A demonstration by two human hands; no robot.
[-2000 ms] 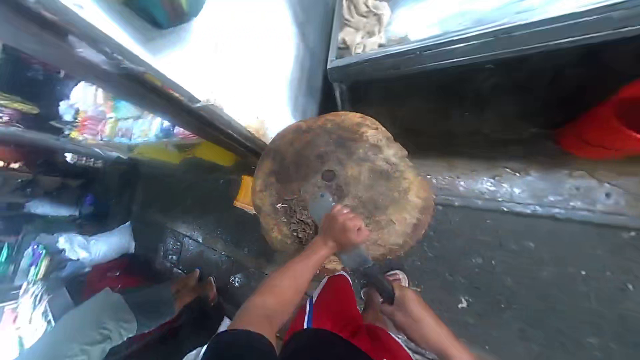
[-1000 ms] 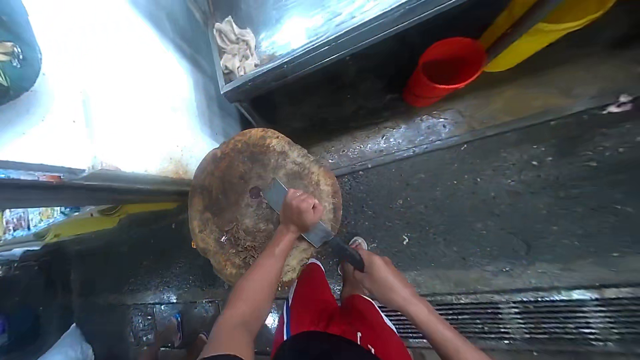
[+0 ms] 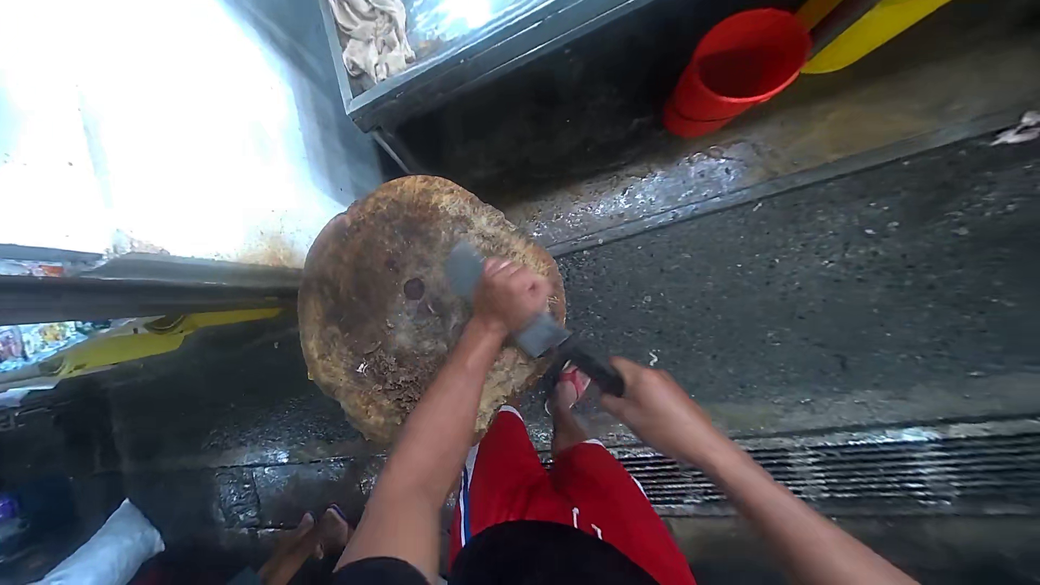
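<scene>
A broad metal blade with a black handle, a cleaver or large knife [image 3: 542,334], lies slantwise over the right part of a round wooden chopping block [image 3: 349,309]. My left hand [image 3: 513,294] is closed on the middle of the blade; the blade's blunt end shows beyond my fingers, slightly blurred. My right hand [image 3: 650,398] grips the black handle [image 3: 595,367] just off the block's lower right edge. Dark scraps or scrapings [image 3: 390,374] lie on the block's lower part, and a dark round spot [image 3: 414,288] marks its middle. Whether the blade touches the wood I cannot tell.
Behind the block stands a metal-edged table or tray [image 3: 487,61] with a crumpled cloth [image 3: 372,36]. A red bucket [image 3: 735,69] is at the upper right. A floor grate [image 3: 812,467] runs at right. Another person's feet [image 3: 321,532] and a white sack [image 3: 110,548] are at lower left.
The view has swung to the right since the oldest frame. Both hands keep their hold on the blade and handle, which have shifted toward the block's right side since a second ago.
</scene>
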